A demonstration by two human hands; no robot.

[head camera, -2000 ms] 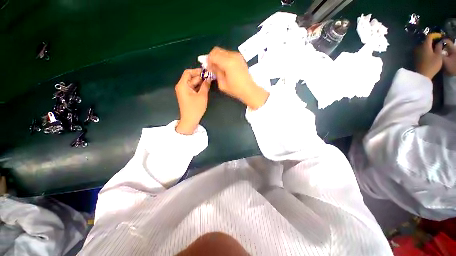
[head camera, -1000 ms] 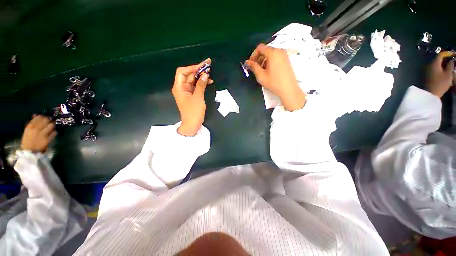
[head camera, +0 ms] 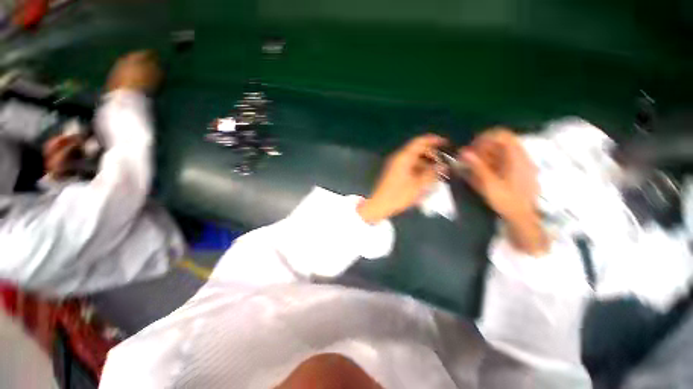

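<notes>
The picture is blurred. My left hand pinches a small dark, shiny metal piece in its fingertips. My right hand is close on the right, its fingertips pinched at the right end of the piece; blur hides the exact hold. A small white wipe shows just below the left fingertips. A pile of shiny metal pieces lies on the green surface to the left. White wipes lie spread to the right of my right hand.
Single dark pieces lie on the green belt beyond the pile. A blurred clear, shiny object stands among the wipes. At left, another person's arm reaches over the belt. Red trays are at the lower left.
The view has swung left, so the pile and my hands appear farther right. My hands have come together at the piece. The neighbour's arm at left has reached farther onto the belt.
</notes>
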